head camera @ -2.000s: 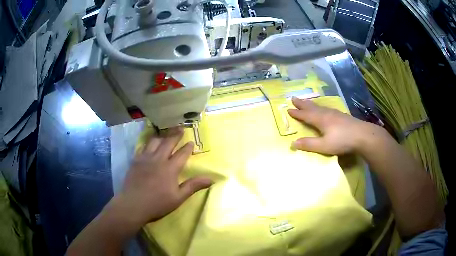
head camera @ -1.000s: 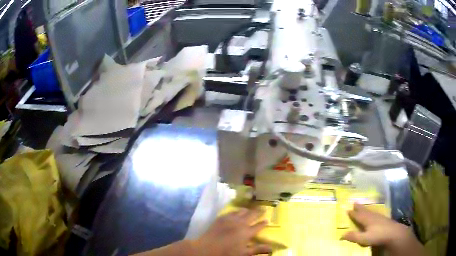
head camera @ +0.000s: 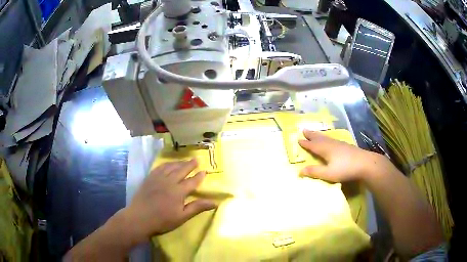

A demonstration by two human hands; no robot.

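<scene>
The yellow bag body (head camera: 266, 204) lies spread under the front of the white sewing machine head (head camera: 189, 66), washed out by glare in the middle. The yellow template (head camera: 251, 123) with its rectangular opening lies at its back edge. A narrow strap tab (head camera: 213, 158) lies left, beside the needle area, and another tab (head camera: 294, 146) lies right. My left hand (head camera: 171, 192) rests flat on the bag's left side, fingers spread, just in front of the head. My right hand (head camera: 335, 158) rests on the bag beside the right tab, thumb and fingers apart. The needle tip is too small to tell.
The gooseneck lamp (head camera: 312, 77) crosses above the template. A tied bundle of yellow-green strips (head camera: 409, 138) lies right. Grey offcuts (head camera: 38, 87) are stacked at the left, beside the shiny metal table (head camera: 89, 169). More yellow material (head camera: 13, 220) is at the far left.
The view swung up and left a second ago and is now back down over the work. Both hands stay on the bag in nearly the same places; no clear movement of the bag shows.
</scene>
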